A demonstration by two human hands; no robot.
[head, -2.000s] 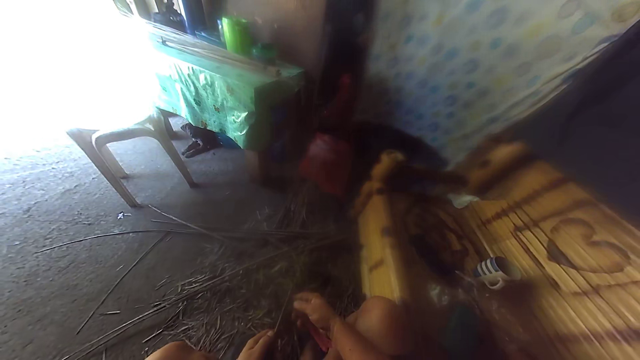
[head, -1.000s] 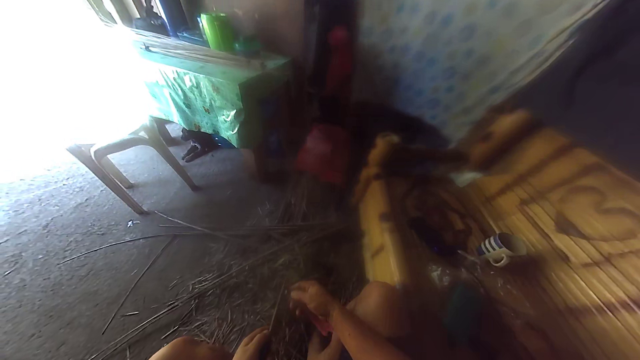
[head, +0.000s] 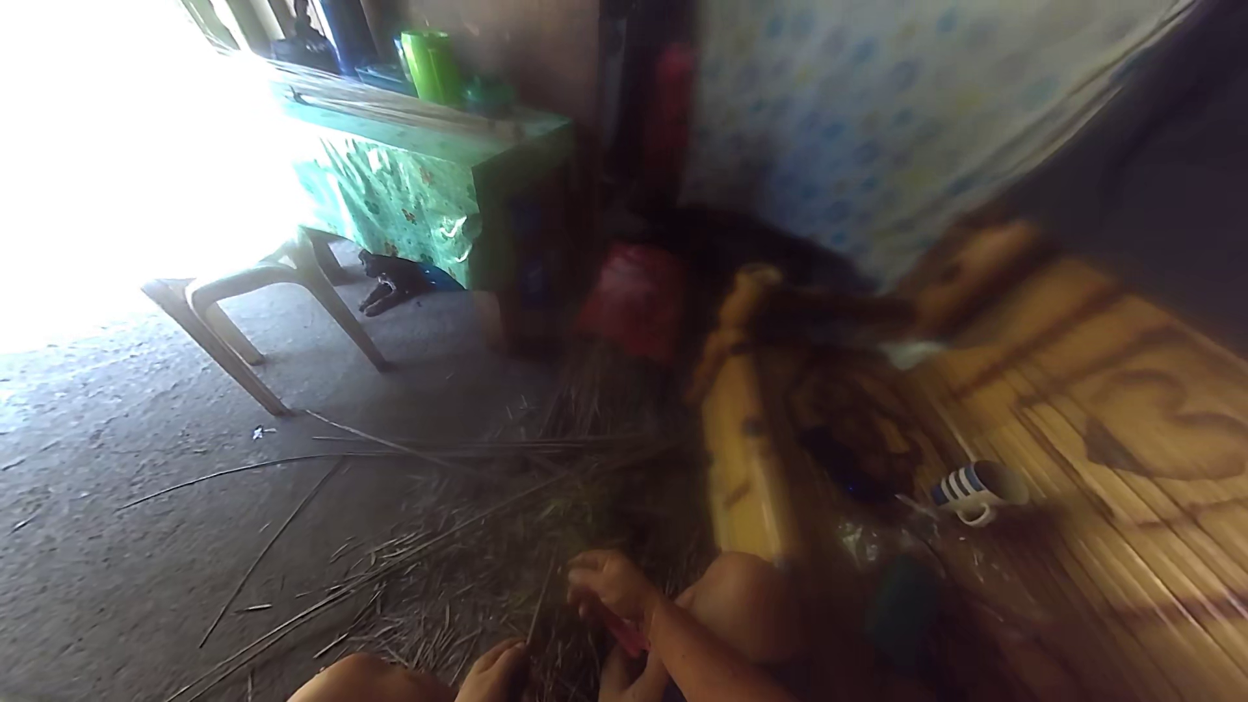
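Note:
My right hand [head: 609,583] is low in the middle of the head view, its fingers curled and the forearm running down to the right. A small red object [head: 626,634] shows under the palm; its kind is unclear. At the bottom edge, what seems to be my left hand [head: 495,671] is dim and partly cut off. A thin upright strip [head: 538,604] stands close beside it, between the two hands; whether the fingers grip it is unclear. My bent knees [head: 751,595] flank both hands. Long thin sticks [head: 390,558] and short cut pieces [head: 419,624] litter the floor below.
On the right, a slatted bamboo bench [head: 1082,409] holds a striped mug [head: 980,490] lying on its side. A plastic stool [head: 263,278] stands at left by a table with a green cover [head: 390,185], which bears a green pitcher [head: 431,66]. A red bag-like thing [head: 634,297] is behind.
My right hand stays low between the knees, with only small shifts in its position. The stool, table and mug have not plainly moved.

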